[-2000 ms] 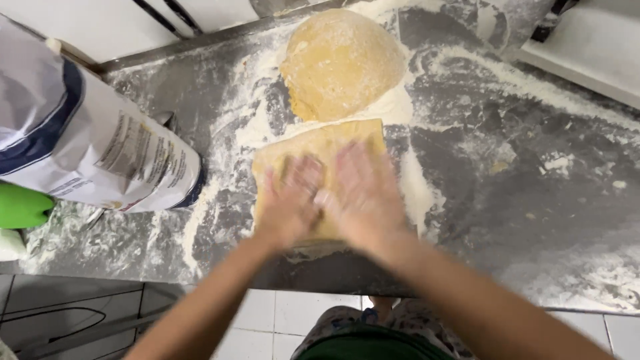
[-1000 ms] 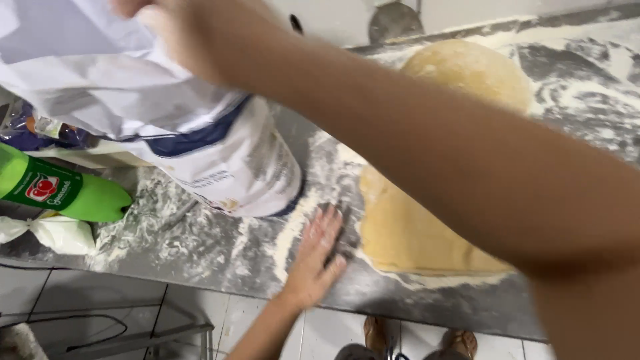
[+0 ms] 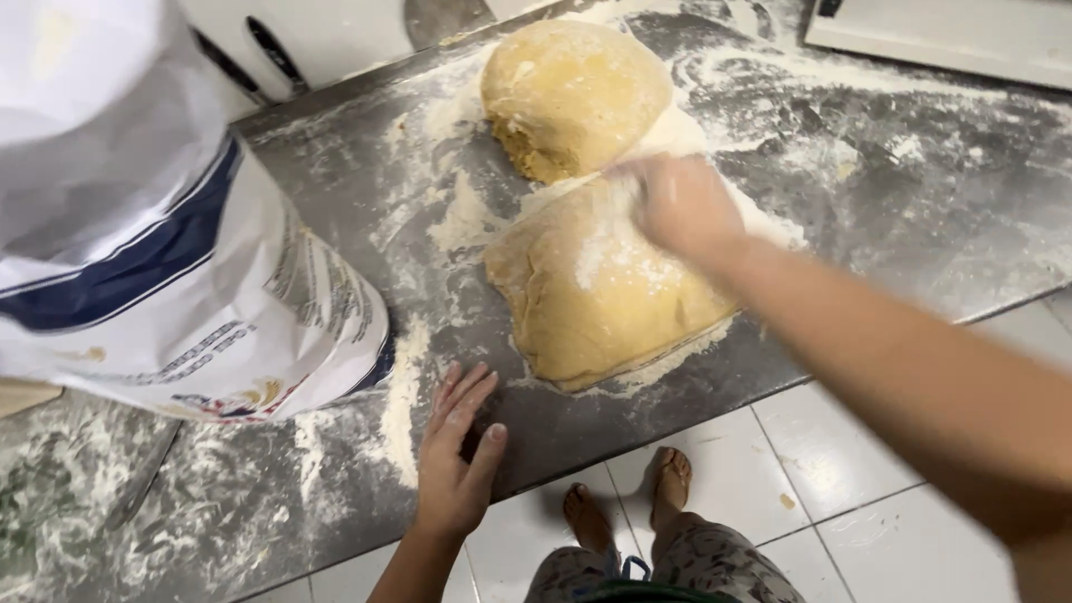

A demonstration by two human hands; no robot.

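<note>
A folded slab of yellow dough (image 3: 607, 293) lies on the floured dark worktop (image 3: 335, 151), with white flour scattered on its top. Just behind it sits a rounded mound of dough (image 3: 578, 92), rough at its lower left. My right hand (image 3: 687, 205) is over the slab's upper right part, its fingers blurred and curled; whether flour is in them cannot be told. My left hand (image 3: 459, 452) rests on the worktop near its front edge, fingers slightly apart, holding nothing. Left of the slab stands a large white and blue paper flour sack (image 3: 167, 276), its top out of view.
A metal utensil (image 3: 146, 477) lies on the floured worktop in front of the sack. Black-handled tools (image 3: 276, 52) are at the back wall. A white object with a straight edge (image 3: 938, 42) stands at the back right. Tiled floor (image 3: 812, 452) lies below the front edge.
Both hands were on the slab at first. My right hand then reached to the sack and is now back over the slab, where flour shows on top. My left hand moved onto the worktop.
</note>
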